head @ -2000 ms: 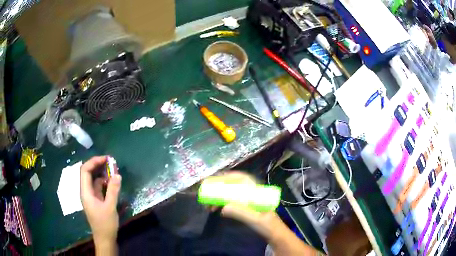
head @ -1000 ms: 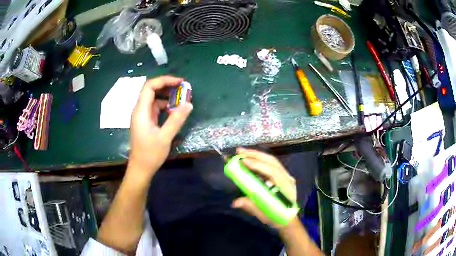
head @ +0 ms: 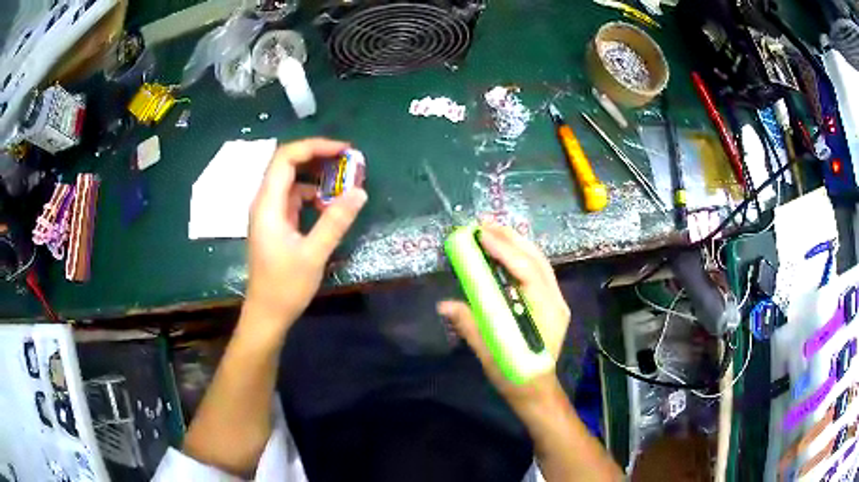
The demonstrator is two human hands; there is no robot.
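My left hand (head: 297,212) holds a small opened smartwatch case (head: 341,177) on edge between thumb and fingers, above the green bench top. A yellow patch shows inside the case. My right hand (head: 527,292) is wrapped around a bright green electric screwdriver (head: 490,306) with a black button panel. Its thin silver bit points up and to the left over the bench's front edge, apart from the case. The bit's tip is faint and blurred. Small screws (head: 509,113) lie in a loose pile on the bench, beside a strip of white-pink parts (head: 437,110).
An orange-handled tool (head: 582,169) and tweezers (head: 624,162) lie right of the screws. A round tan tub (head: 604,80) stands behind them. A black fan (head: 400,40) is at the back, white paper (head: 221,202) left of my left hand, cables (head: 650,372) right, strapped watches (head: 829,377) far right.
The view has swung to the right relative to the bench's left side. In the last second my right hand has raised the screwdriver forward over the bench edge and turned it more upright. My left hand barely moved.
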